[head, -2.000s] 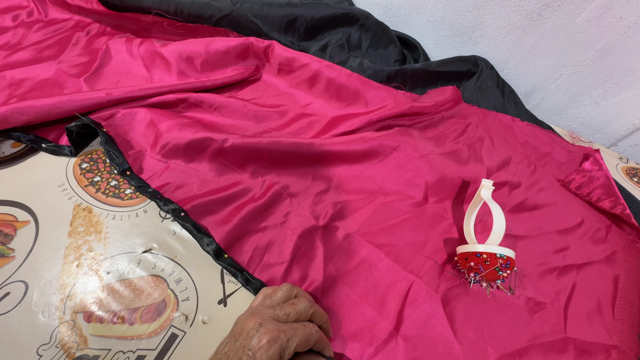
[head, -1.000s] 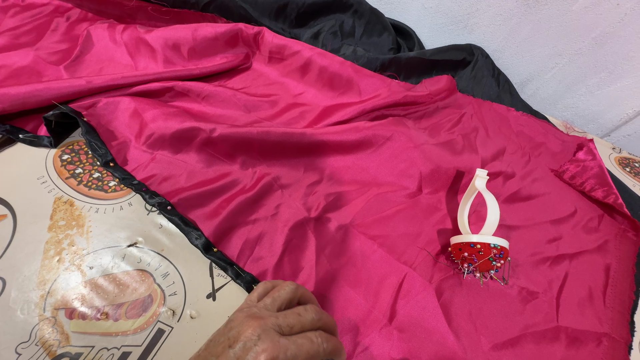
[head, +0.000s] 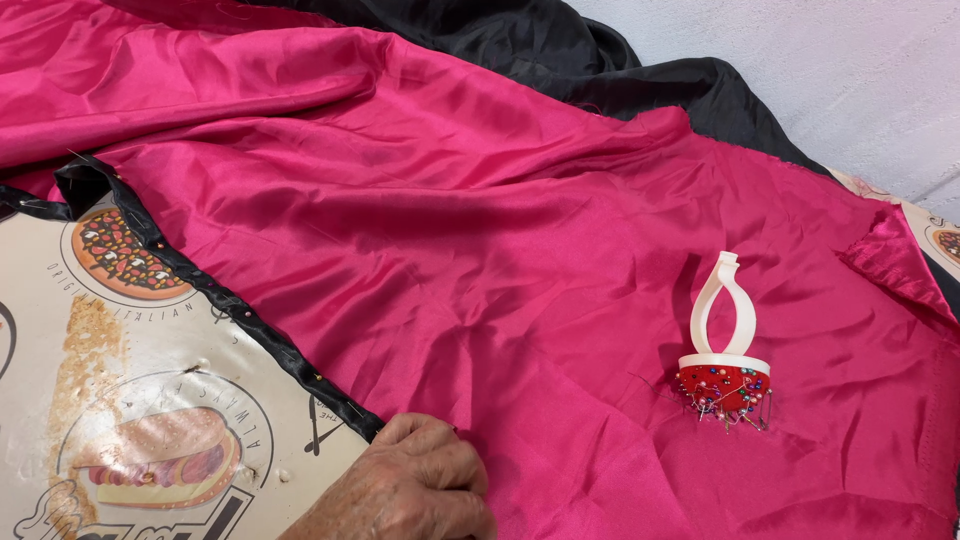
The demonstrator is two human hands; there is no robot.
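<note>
My left hand [head: 409, 480] is at the bottom centre, back of the hand up and fingers curled. It pinches the lower visible end of a black satin binding strip [head: 277, 346], which has several pins along it; the thumb and fingertips are hidden. Beside the strip, a wrinkled pink satin fabric [head: 540, 300] spreads across the surface. On this fabric, at the right, rests a red pincushion [head: 724, 390] with a white plastic wristband [head: 741, 322], stuck with many coloured ball-headed pins and a safety pin. My right hand is out of view.
A food-printed table covering [head: 37, 255] shows at the lower left and at the far right edge. Bunched black fabric [head: 510, 37] lies behind the pink, against a pale wall [head: 847, 75]. A pinned black loop [head: 86, 180] rises at the left.
</note>
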